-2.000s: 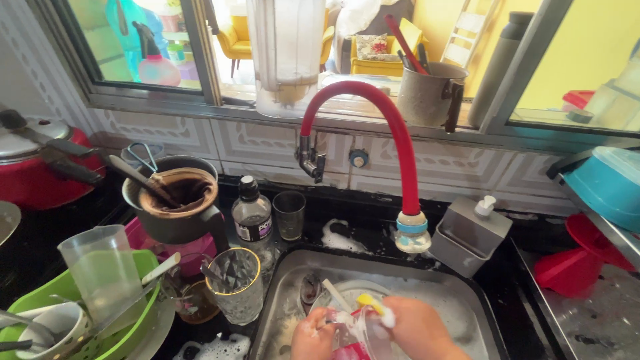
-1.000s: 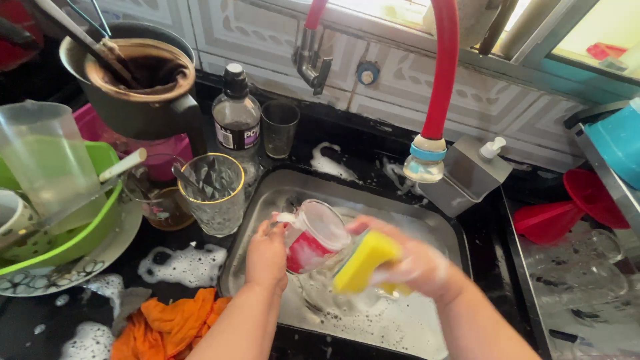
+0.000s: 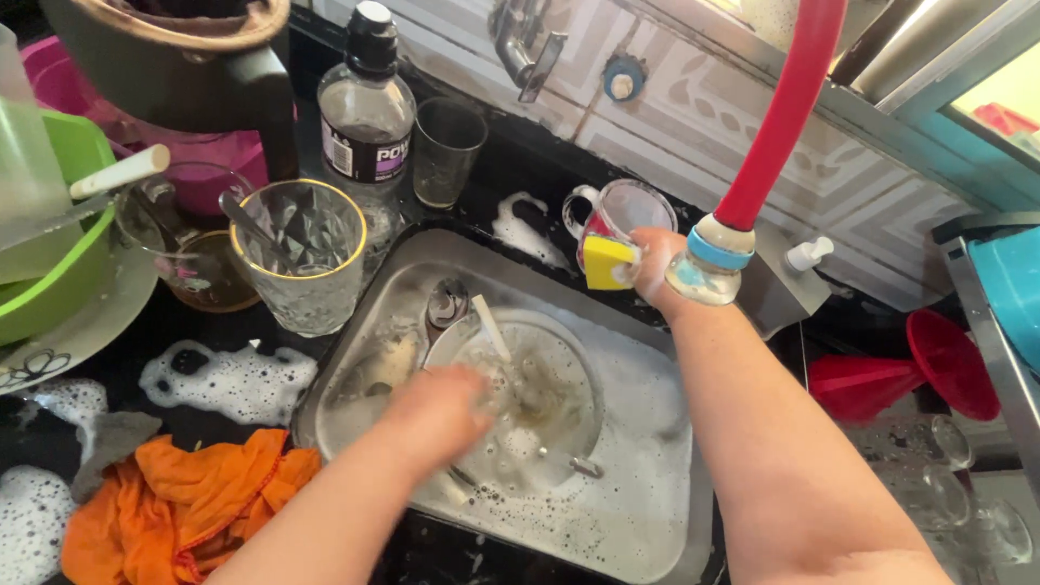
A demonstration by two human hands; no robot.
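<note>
My right hand (image 3: 656,264) is behind the sink basin, beside the faucet nozzle (image 3: 713,262), with a yellow sponge (image 3: 609,262) in its fingers. Against the sponge stands a clear and red cup with a handle (image 3: 626,213), on the black counter; whether my fingers also touch it is hidden. Over the left part of the metal sink (image 3: 650,487) hovers my left hand (image 3: 447,414), blurred, its fingers not clear. Below it, soapy water covers a round dish (image 3: 569,357). A spoon (image 3: 447,305) and a white-handled utensil (image 3: 491,325) lean there.
Left of the sink stand a gold-rimmed glass (image 3: 305,284), a glass mug (image 3: 207,268), a plastic bottle (image 3: 367,122) and a dark glass (image 3: 447,154). An orange cloth (image 3: 195,504) lies front left. A red hose (image 3: 784,122) hangs above; a red funnel (image 3: 869,382) is at right.
The cup, held in my left hand over the sink one second ago, is now on the counter behind it. My right hand has moved there with the sponge; my left hand no longer holds the cup.
</note>
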